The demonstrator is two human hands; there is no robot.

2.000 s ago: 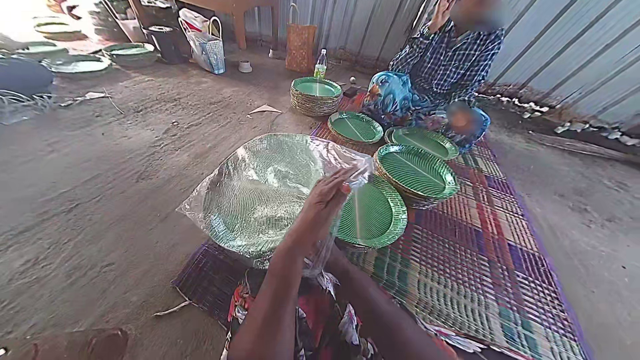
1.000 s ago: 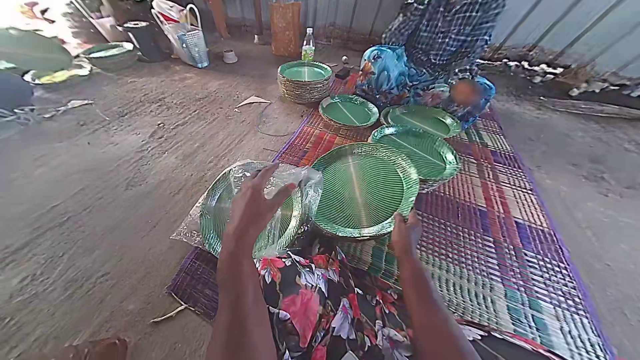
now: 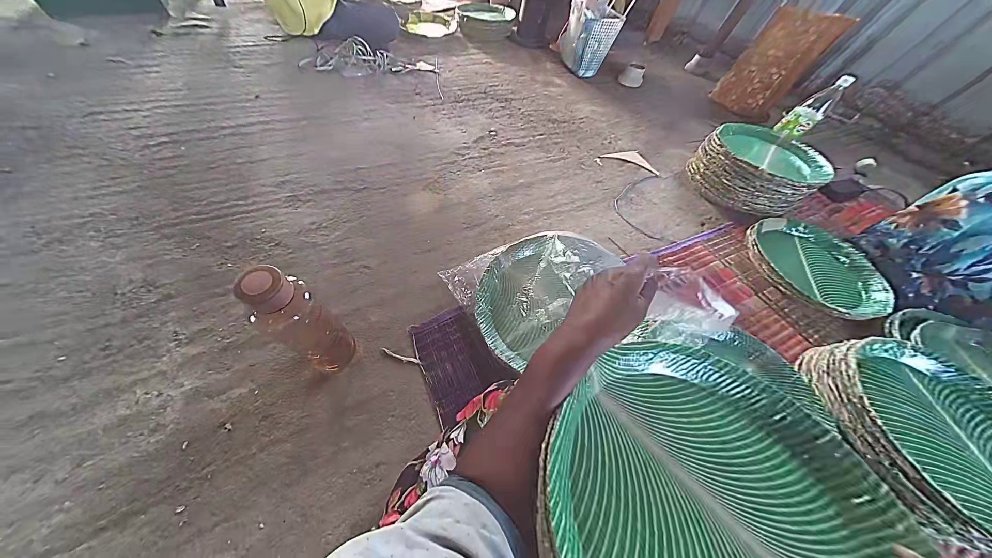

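My left hand (image 3: 612,304) pinches the edge of a clear plastic bag (image 3: 686,302). One green leaf-patterned round plate (image 3: 521,298) lies inside the bag, left of that hand. A large green leaf-patterned plate (image 3: 697,457) is tilted up close to me, below and right of the left hand, and it partly covers another green plate (image 3: 763,360) behind it. My right hand cannot be made out; the lower right part of the large plate runs out of the frame. To the right is a stack of plates with woven rims (image 3: 930,418).
A capped bottle (image 3: 298,322) stands on the ground at left. More plates (image 3: 821,267) and a tall stack (image 3: 759,167) are at upper right, beside a green-labelled bottle (image 3: 814,108). A person's patterned clothing (image 3: 942,232) shows at the right edge, by the woven mat (image 3: 717,267).
The large green plate has come up close to me, tilted. My left hand, earlier over the bagged plate, now grips the bag's edge. The view has swung left.
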